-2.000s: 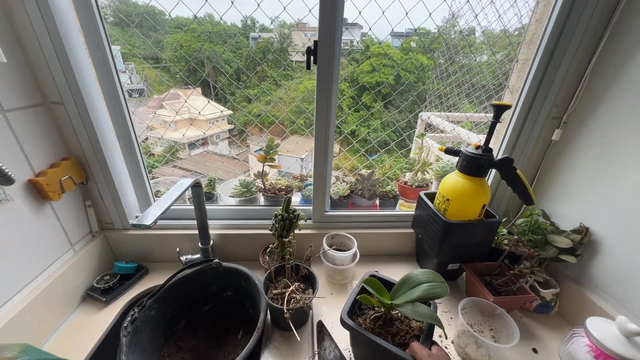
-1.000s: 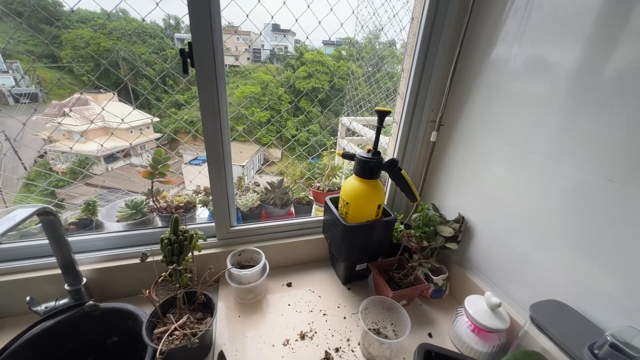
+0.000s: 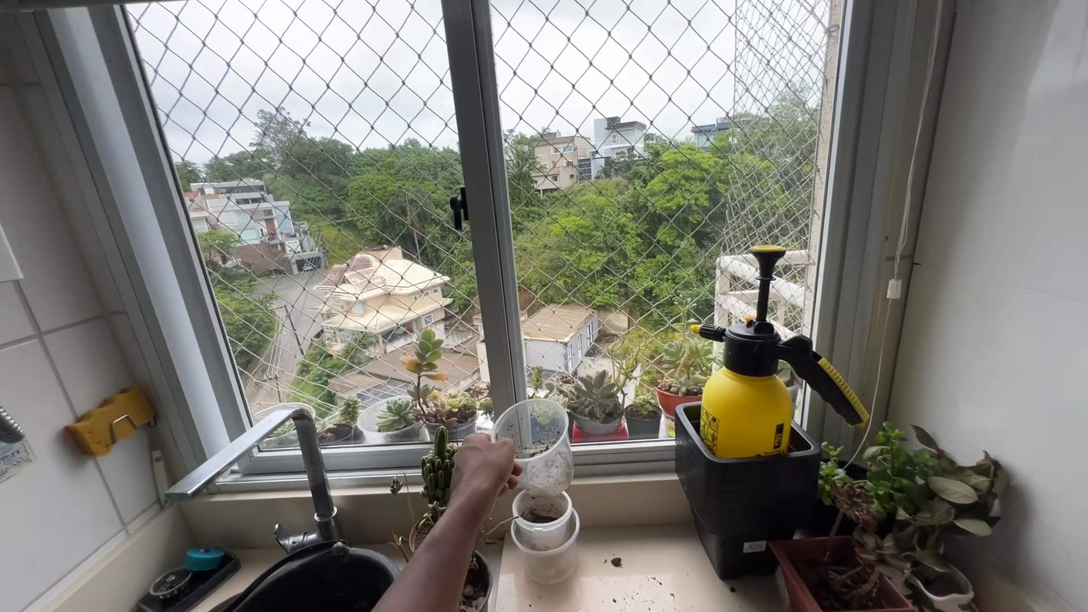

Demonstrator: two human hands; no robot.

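My left hand [image 3: 489, 466] reaches up from the bottom and grips the rim of a clear plastic pot [image 3: 548, 463] with soil residue inside. The pot is tilted, held just above a small white plastic pot [image 3: 542, 531] with dark soil, which stands in a wider translucent container [image 3: 548, 563] on the counter. Left of these, my forearm partly covers a cactus [image 3: 437, 472] in a dark pot. My right hand is not in view.
A yellow pump sprayer [image 3: 746, 408] stands in a black square planter [image 3: 731, 510]. Right of it are leafy plants and a terracotta-coloured planter [image 3: 790, 557]. At left are a metal faucet [image 3: 314, 467] and a black bucket [image 3: 331, 578]. Soil crumbs lie on the counter.
The clear plastic pot, on the counter near the terracotta-coloured planter one second ago, is now raised in my left hand over the small pots. The view has swung left and up.
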